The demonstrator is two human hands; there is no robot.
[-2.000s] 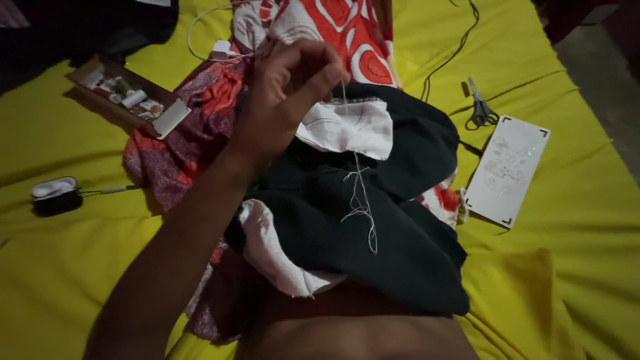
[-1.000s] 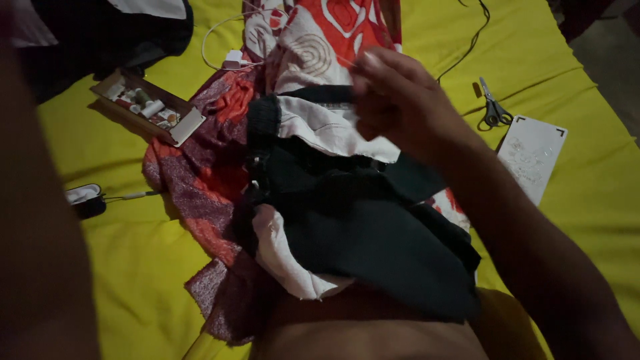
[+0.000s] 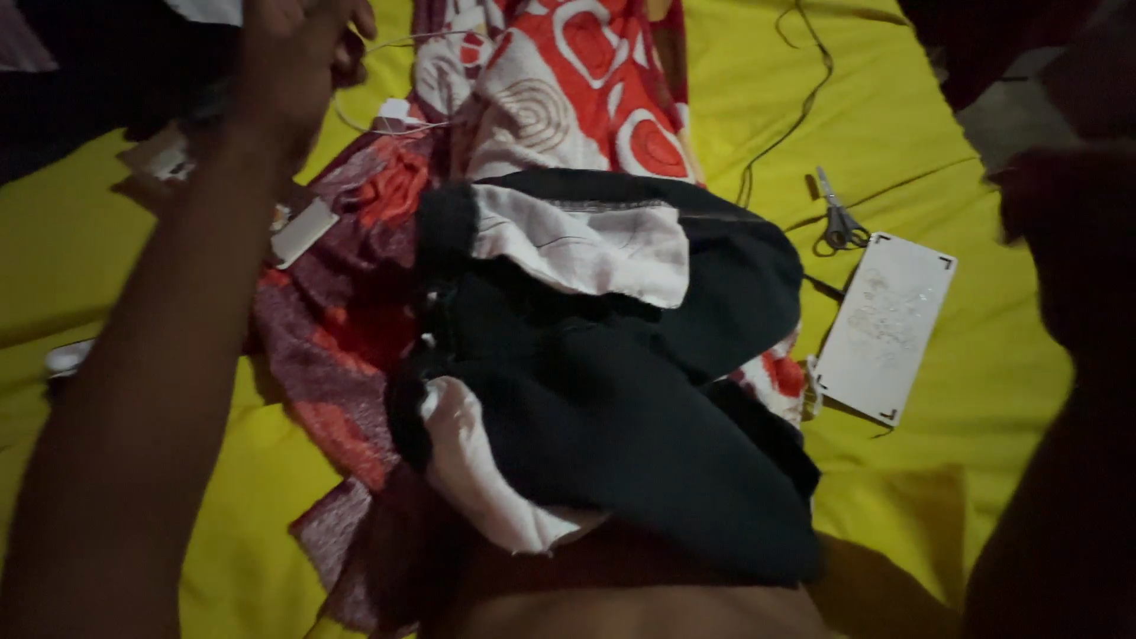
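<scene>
My left hand (image 3: pixel 306 58) is raised at the upper left, above the sewing box, its fingers partly curled; whether anything is between them I cannot tell. At the right edge my right hand (image 3: pixel 1034 200) is dark and blurred, right of the scissors (image 3: pixel 837 217), its grip unclear. A black garment (image 3: pixel 612 382) lies in the middle over my lap, with a white pocket lining (image 3: pixel 581 244) spread on its upper part and another white lining (image 3: pixel 479 479) at its lower left. Neither hand touches the garment. No thread can be made out.
A patterned red and white cloth (image 3: pixel 568 98) lies beneath the garment on a yellow bedsheet (image 3: pixel 941 169). A white rectangular board or box (image 3: pixel 887 328) is beside the scissors. My left arm partly hides the open sewing box (image 3: pixel 164 164) and a small case (image 3: pixel 69 357). A white cable plug (image 3: pixel 393 112) lies near the cloth.
My left hand, holding thread over the garment two seconds ago, is now at the upper left. My right hand has moved from above the garment to the right edge. The thread no longer shows.
</scene>
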